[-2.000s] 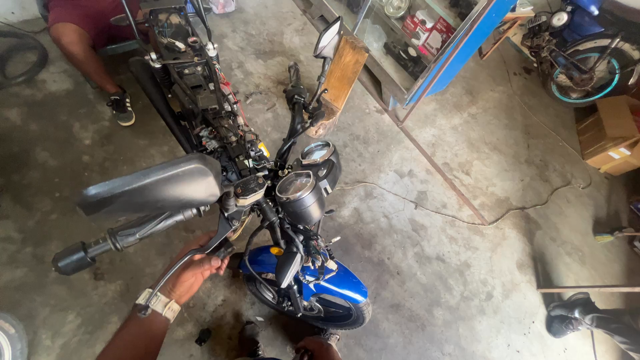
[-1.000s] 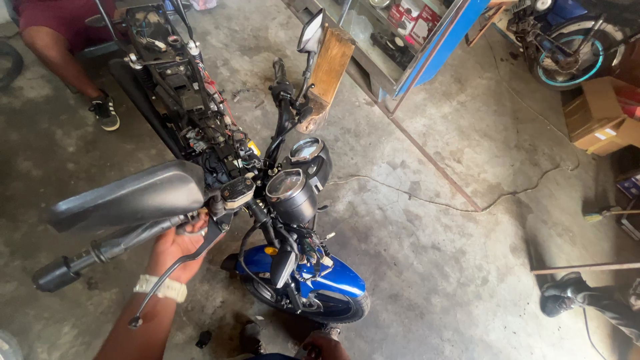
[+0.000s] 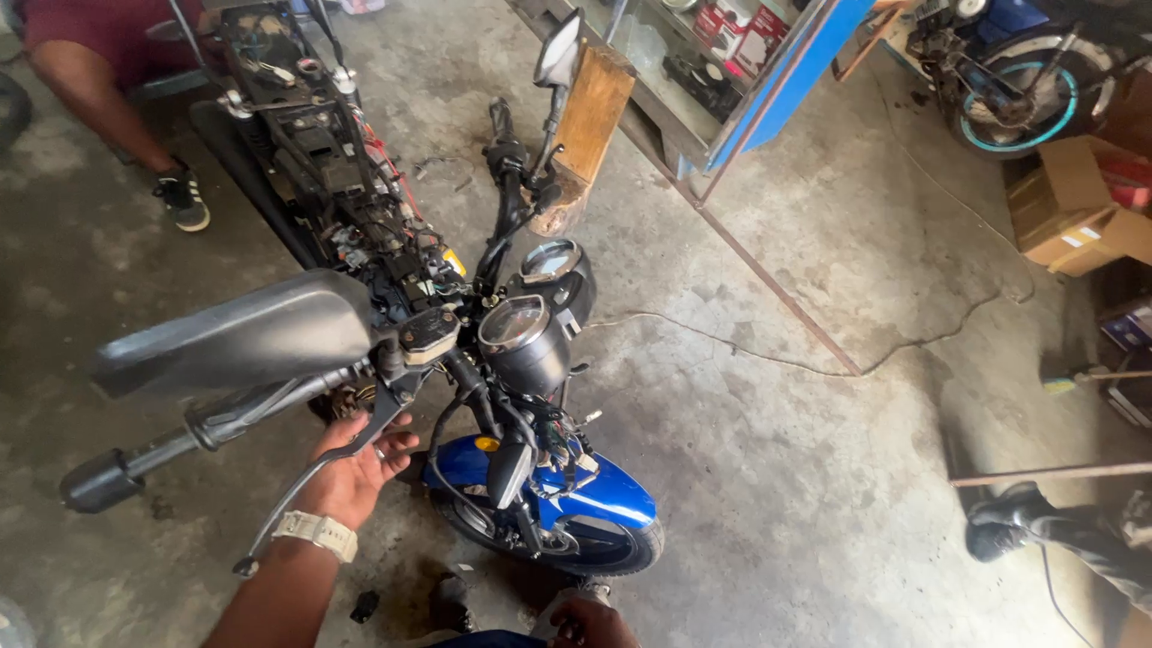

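Note:
A partly stripped motorcycle with a blue front fender [image 3: 594, 495] stands before me. My left hand [image 3: 355, 463], a pale watch on its wrist, is palm up under the brake lever [image 3: 310, 468], beside the handlebar grip [image 3: 243, 409]. Its fingers are spread and apart; the lever crosses over the palm, and I cannot tell whether they touch. Above lie a black mirror [image 3: 243, 333] and the brake fluid reservoir [image 3: 428, 335]. Two round gauges [image 3: 515, 324] sit mid-handlebar, with loose wiring [image 3: 567, 454] below them. My right hand [image 3: 589, 625] is low at the bottom edge, dark and partly cut off; its grasp is unclear.
A seated person's leg [image 3: 108, 108] is at the upper left. A wooden block [image 3: 594, 117] stands by the far mirror [image 3: 560, 49], near a blue-edged display case [image 3: 774, 90]. A cord [image 3: 792, 364] crosses the floor. At right are a cardboard box [image 3: 1066, 211], another motorcycle [image 3: 1017, 99] and someone's shoe [image 3: 999, 522].
My left hand has come down from the lever's mount near the reservoir, and its fingers have opened. My right hand stays low at the bottom edge.

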